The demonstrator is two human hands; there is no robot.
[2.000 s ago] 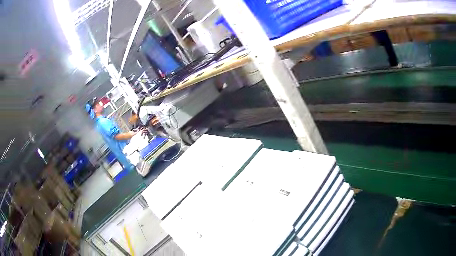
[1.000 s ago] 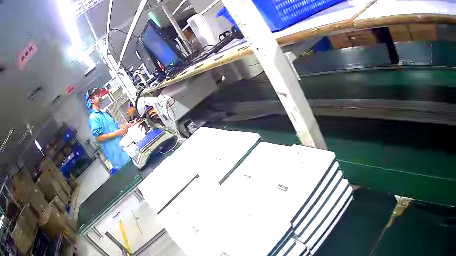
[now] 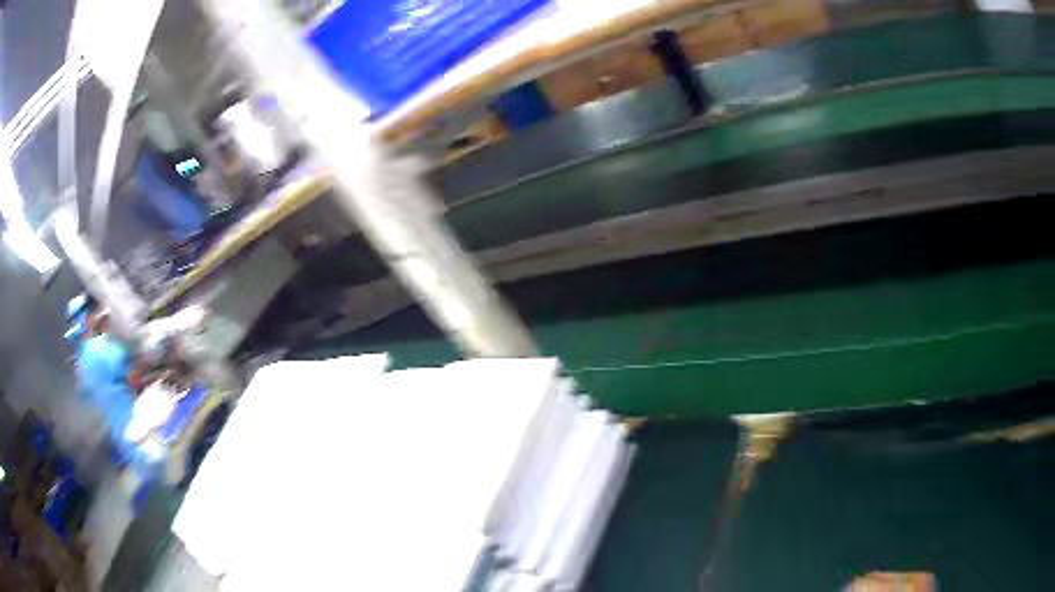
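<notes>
Stacked closed white boxes point(image 3: 370, 463) lie in front of me, left of centre, on the dark green bench point(image 3: 648, 509). Their tops are overexposed and blurred, so no print can be read. Several layers show as white edges on the right side of the stack. Neither my left hand nor my right hand can be made out. A small orange-tan patch point(image 3: 891, 582) is cut off by the bottom edge at the right; I cannot tell what it is.
A green conveyor belt point(image 3: 810, 335) runs behind the bench. A white post point(image 3: 428, 254) rises behind the boxes. A blue basket point(image 3: 405, 41) sits on the overhead shelf. A person in blue point(image 3: 107, 387) is at the far left. The bench has a torn tan spot point(image 3: 764, 436).
The view has swung to the right, so the boxes, post, basket and person sit further left and more bench and belt show. The picture is more blurred. The orange-tan patch has appeared at the bottom.
</notes>
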